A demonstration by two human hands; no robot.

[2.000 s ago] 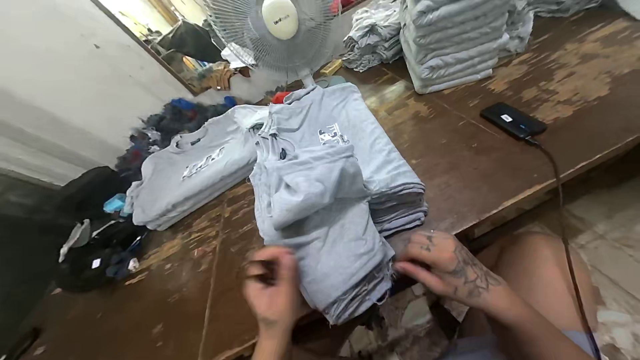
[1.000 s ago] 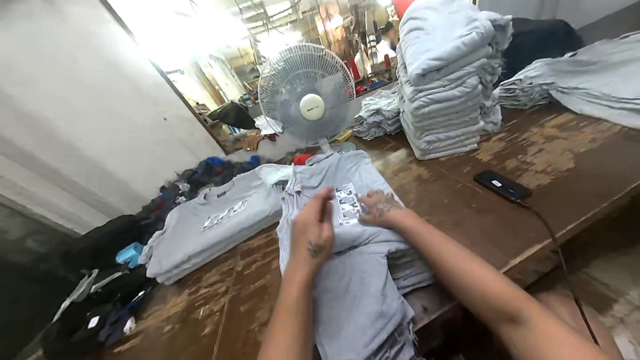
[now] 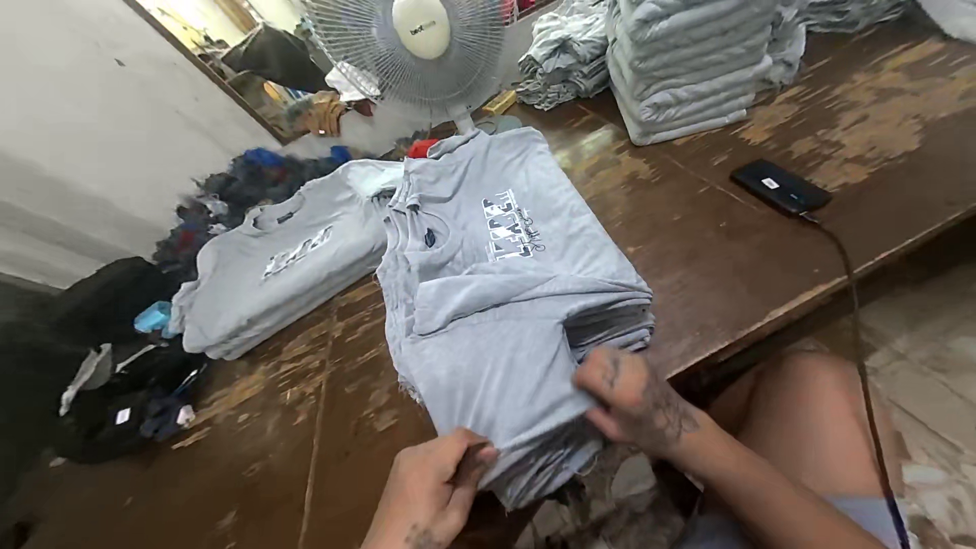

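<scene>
A pile of grey T-shirts point(image 3: 496, 343) lies in front of me on the brown table, a white and black print on the chest of the top one. Its near part hangs over the table's edge. My left hand point(image 3: 442, 480) pinches the lower left corner of the top shirt's cloth between thumb and fingers. On the right side of the same part, my right hand point(image 3: 629, 396) grips the cloth with curled fingers. A second stack of grey printed shirts point(image 3: 282, 267) lies to the left, touching the pile at its far end.
A white fan point(image 3: 422, 29) stands at the back. Folded grey cloth point(image 3: 686, 69) is stacked at the back right. A black phone point(image 3: 779, 185) with a cable lies on the right of the table point(image 3: 709, 282). Dark clothes point(image 3: 114, 358) are heaped at the far left.
Both hands have come from the printed chest of the top shirt down to its near end and now hold the cloth there. The view has tilted down.
</scene>
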